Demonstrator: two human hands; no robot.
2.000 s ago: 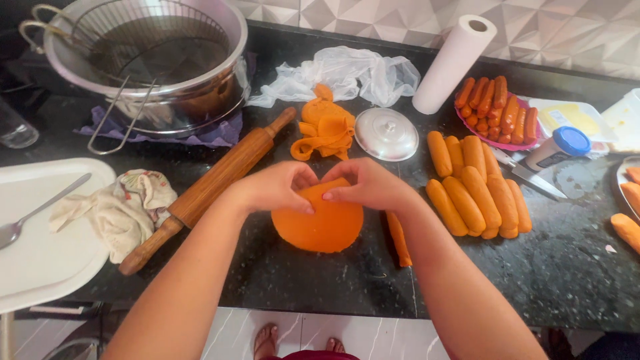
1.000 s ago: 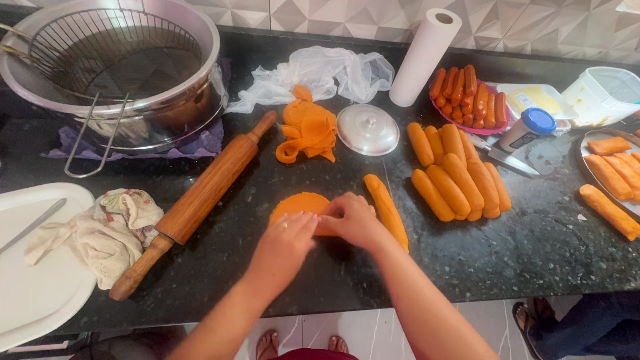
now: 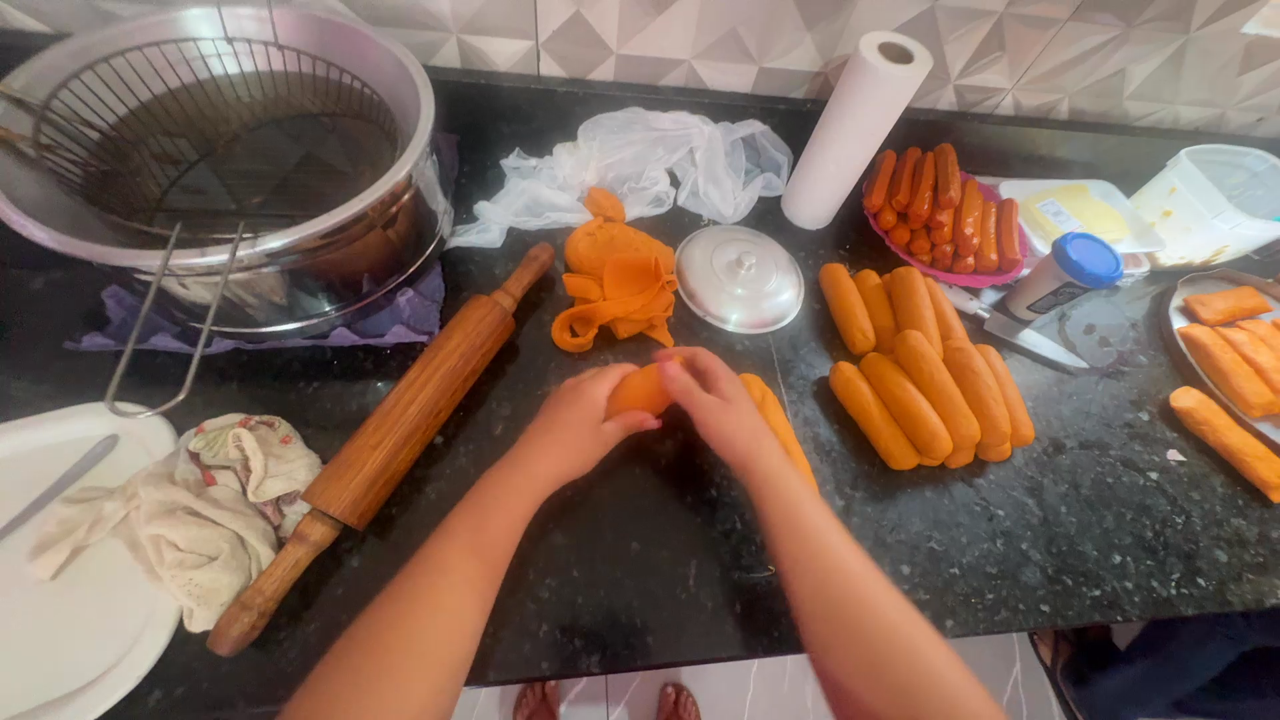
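Note:
Both of my hands hold a rolled piece of orange dough (image 3: 640, 392) above the black stone counter. My left hand (image 3: 585, 420) grips its left end, and my right hand (image 3: 712, 398) closes on its right end. Just right of my right hand lies a long orange dough roll (image 3: 778, 425), partly hidden by my forearm. Orange dough scraps (image 3: 618, 285) are heaped behind my hands, beside a round metal lid (image 3: 740, 278). A wooden rolling pin (image 3: 410, 420) lies slanted at the left. Several finished dough rolls (image 3: 925, 375) are piled at the right.
A large metal pot (image 3: 380, 235) with a wire frying basket (image 3: 215, 60) stands back left. A tray (image 3: 60, 640), cloth (image 3: 210, 500), plastic bag (image 3: 640, 165), paper roll (image 3: 850, 135), sausages (image 3: 940, 205), knife (image 3: 1040, 342), blue-lidded jar (image 3: 1060, 280) and plate of rolls (image 3: 1180, 320) surround the work area.
The orange dough was a flat round sheet under my hands; it is now a compact roll, lifted between them. The view has shifted somewhat.

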